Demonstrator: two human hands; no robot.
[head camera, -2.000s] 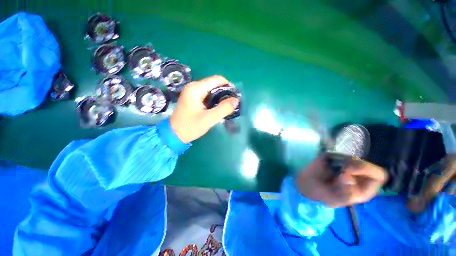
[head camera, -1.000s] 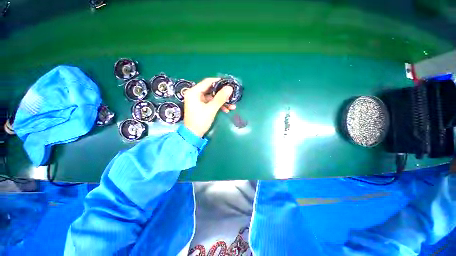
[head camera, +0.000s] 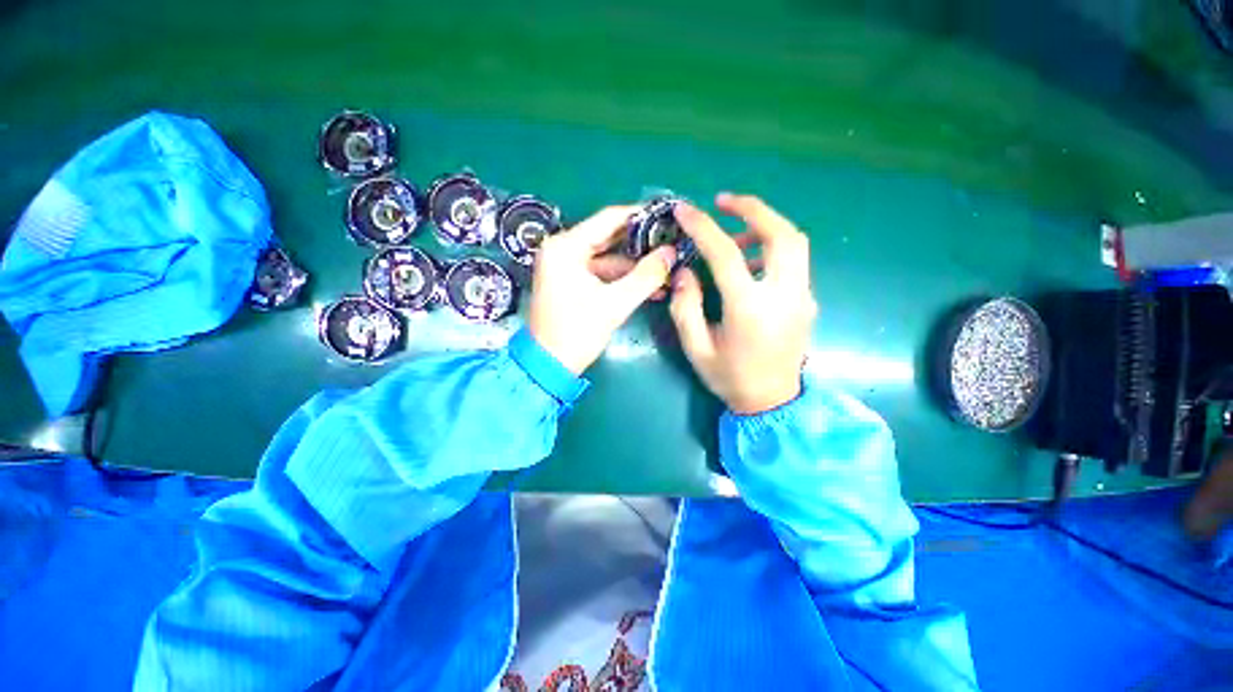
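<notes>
A round black shell (head camera: 659, 233) with a shiny rim is held above the green mat, between my two hands. My left hand (head camera: 588, 287) grips it from the left, thumb over its face. My right hand (head camera: 746, 300) is at its right side, with the index fingertip at the rim and the other fingers apart; no tool shows in it. Whether it grips the shell is hard to tell. Several similar shells (head camera: 402, 277) lie grouped on the mat to the left, pale centres up.
A crumpled light-blue cap (head camera: 142, 250) lies at far left, with another shell (head camera: 276, 279) against it. At right, a round silvery metal-wool cleaner (head camera: 998, 365) fronts a black stand (head camera: 1149, 379) with a cord. Part of another person's hand (head camera: 1210, 503) shows at the right edge.
My right hand, blurred near the stand two seconds ago and out of view one second ago, is now at the shell. My left hand still holds the shell. The camera view has shifted.
</notes>
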